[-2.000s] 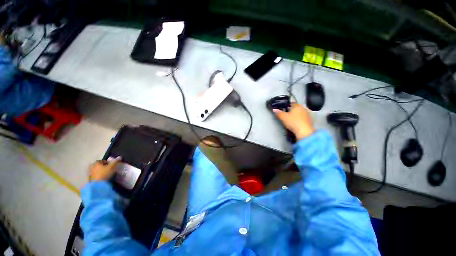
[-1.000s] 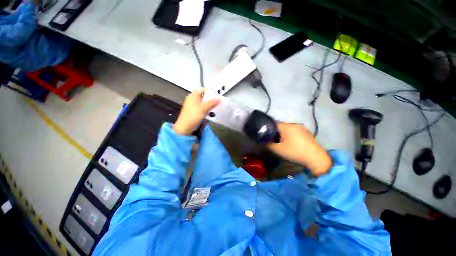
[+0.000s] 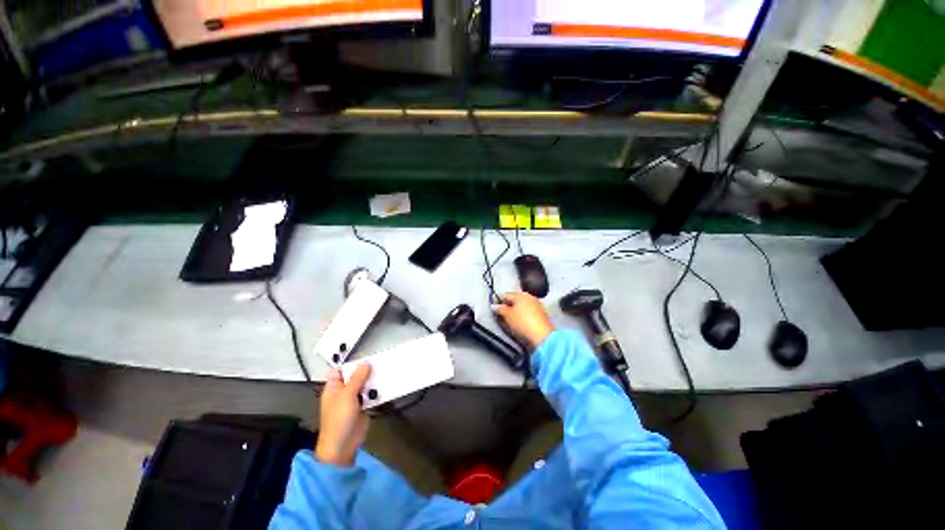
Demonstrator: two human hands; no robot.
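Observation:
My left hand (image 3: 342, 416) grips a white smartphone (image 3: 412, 371) by its left end, back up with camera lenses near my fingers, over the bench's front edge. My right hand (image 3: 526, 319) is at the bench, fingertips pinched on a thin black cable (image 3: 491, 271); the cable's end is hidden. A black barcode scanner (image 3: 483, 337) lies just left of my right hand, not held. A second white smartphone (image 3: 352, 323) lies on the bench behind the held one, beside a light scanner (image 3: 358, 280) that it partly covers.
Another black scanner (image 3: 598, 329) and a mouse (image 3: 532, 275) flank my right hand. A black phone (image 3: 439, 246), a black tray with paper (image 3: 204, 248) and more mice (image 3: 720, 325) are on the bench. A tray stack (image 3: 212, 466) stands lower left; monitors (image 3: 622, 23) hang behind.
The view has risen to the monitors. My left hand took a phone from the tray and now holds it over the bench edge. My right hand has put the scanner down and moved to the cable.

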